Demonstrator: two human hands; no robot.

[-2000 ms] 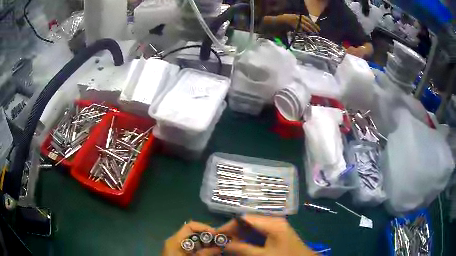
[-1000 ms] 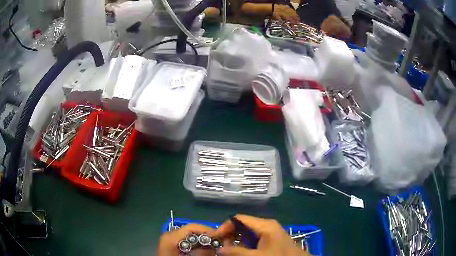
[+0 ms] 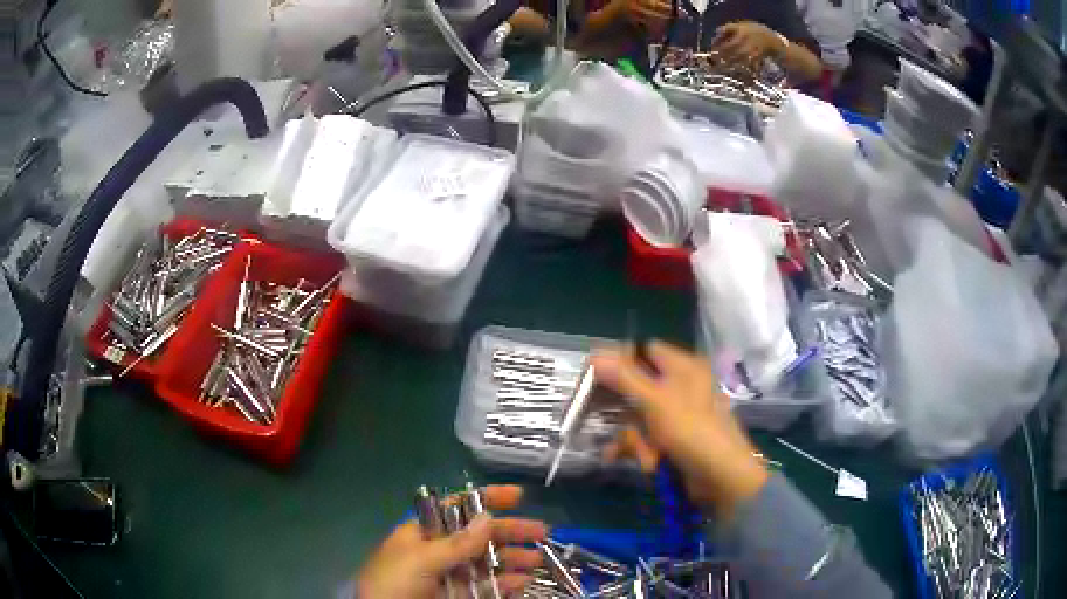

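Note:
My left hand [image 3: 451,556] is palm up at the lower centre, holding several metal shafts [image 3: 472,503] side by side under the thumb. My right hand [image 3: 679,410] is over the right part of the clear plastic box [image 3: 468,439], pinching one metal shaft [image 3: 571,412] that slants down to the left. A dark slim thing shows blurred at its fingers. Shafts lie in parallel rows in the clear box, partly hidden by this hand. The near blue bin [image 3: 597,542] with loose shafts lies below, cut off by the bottom edge.
Two red bins [image 3: 307,404] of loose shafts stand left, lidded clear boxes [image 3: 421,211] behind. A second blue bin [image 3: 910,515] stands far right. A white tag [image 3: 851,484] on a rod lies right of the clear box. A black hose [image 3: 100,199] curves at left. People's hands [image 3: 761,45] show behind.
My right hand has moved up and forward from beside my left hand to over the clear box, with one shaft in it. My left hand has turned palm up; its shafts now show lengthwise.

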